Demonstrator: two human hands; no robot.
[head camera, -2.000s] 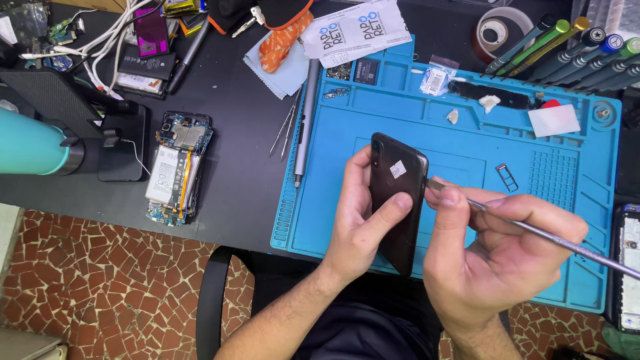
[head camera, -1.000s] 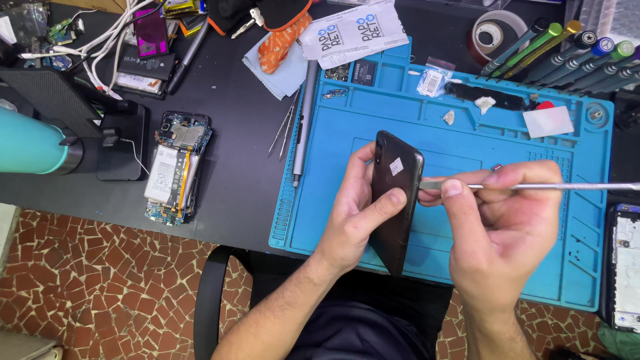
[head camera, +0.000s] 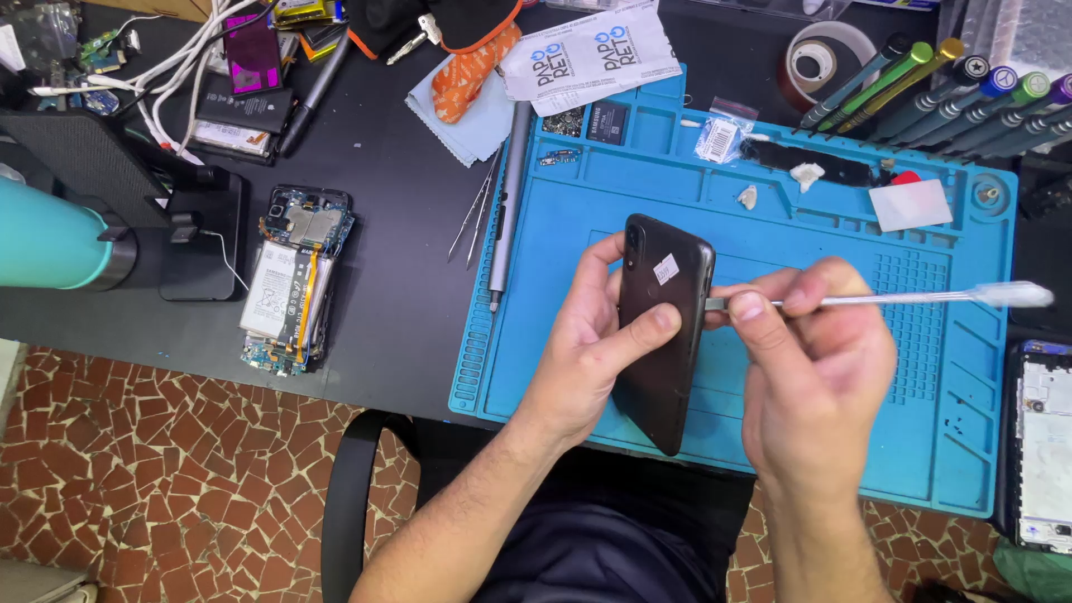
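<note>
My left hand (head camera: 599, 343) grips a dark smartphone (head camera: 662, 360) by its long edge, thumb on the back cover beside a small white sticker. The phone is tilted on its side above the blue silicone repair mat (head camera: 578, 276). My right hand (head camera: 812, 360) holds a thin metal pry tool (head camera: 888, 298), whose flat tip touches the right edge of the phone near the thumb. A whitish blob covers the tool's far end. Whether the tip sits inside the seam, I cannot tell.
Left of the mat lie an opened phone (head camera: 289, 280), a pen-shaped electric screwdriver (head camera: 507, 201) and tweezers (head camera: 479, 209). A phone stand (head camera: 201, 251) is farther left. Several screwdrivers (head camera: 930, 100) stand at the back right. Another phone frame (head camera: 1043, 444) lies at the right edge.
The pry tool has swung from slanting down to the right to nearly level, and its whitish far end now shows. My left hand still holds the phone.
</note>
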